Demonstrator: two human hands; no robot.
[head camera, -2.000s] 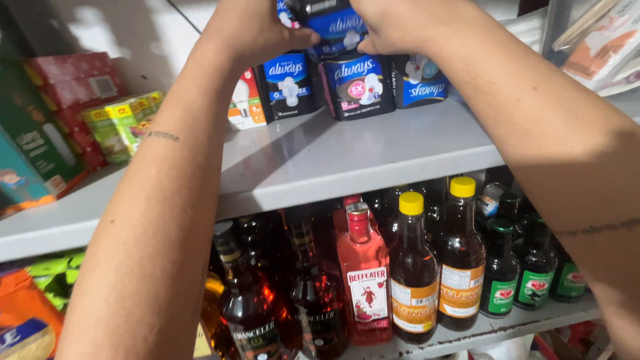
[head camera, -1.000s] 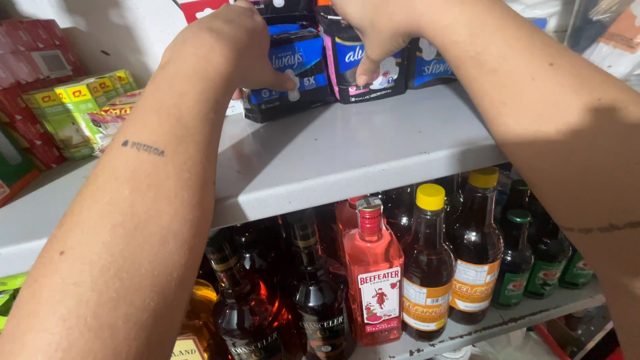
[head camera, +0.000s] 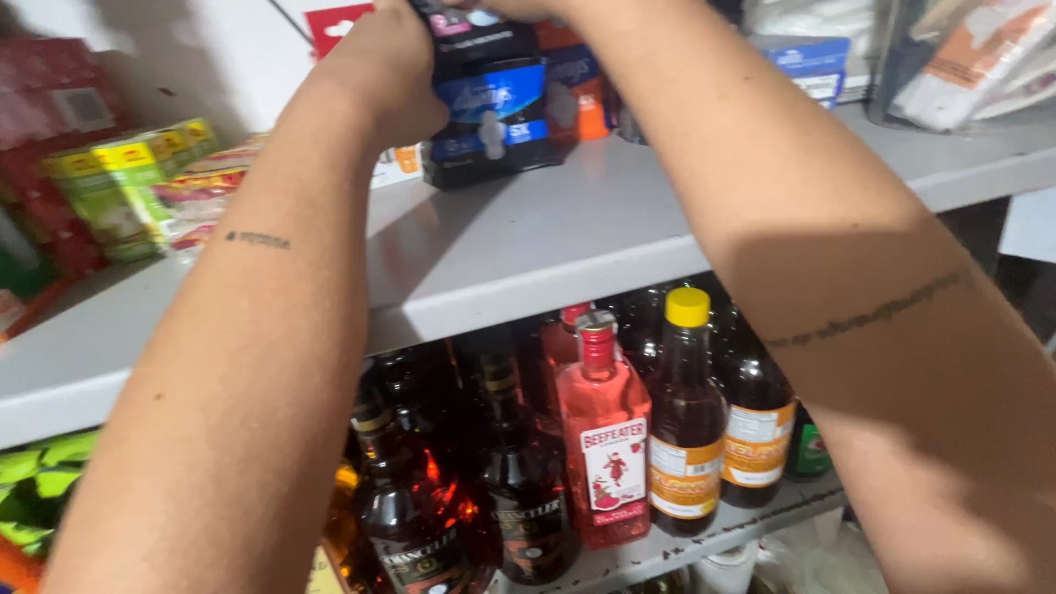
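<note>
My left hand (head camera: 404, 78) is at the top of the view, against the left side of a black and blue Always pad pack (head camera: 495, 115) that stands on the grey metal shelf (head camera: 528, 239). Just above that pack is a black and pink pack (head camera: 474, 29), between my two hands; whether either hand grips it cannot be told. My right hand (head camera: 528, 7) is mostly cut off by the top edge. An Always pack with an orange patch (head camera: 577, 95) stands to the right, behind the blue one.
Green and yellow cartons (head camera: 124, 190) and red boxes (head camera: 62, 124) stand at the left. A blue-labelled pack (head camera: 800, 66) and a clear bin (head camera: 949, 74) are at the right. On the lower shelf stand a pink Beefeater bottle (head camera: 606, 445), dark bottles (head camera: 528, 495) and a yellow-capped bottle (head camera: 687, 412).
Both hands have moved up toward the top edge. The black and pink pack is now above the blue pack; one second ago such a pack stood to its right on the shelf.
</note>
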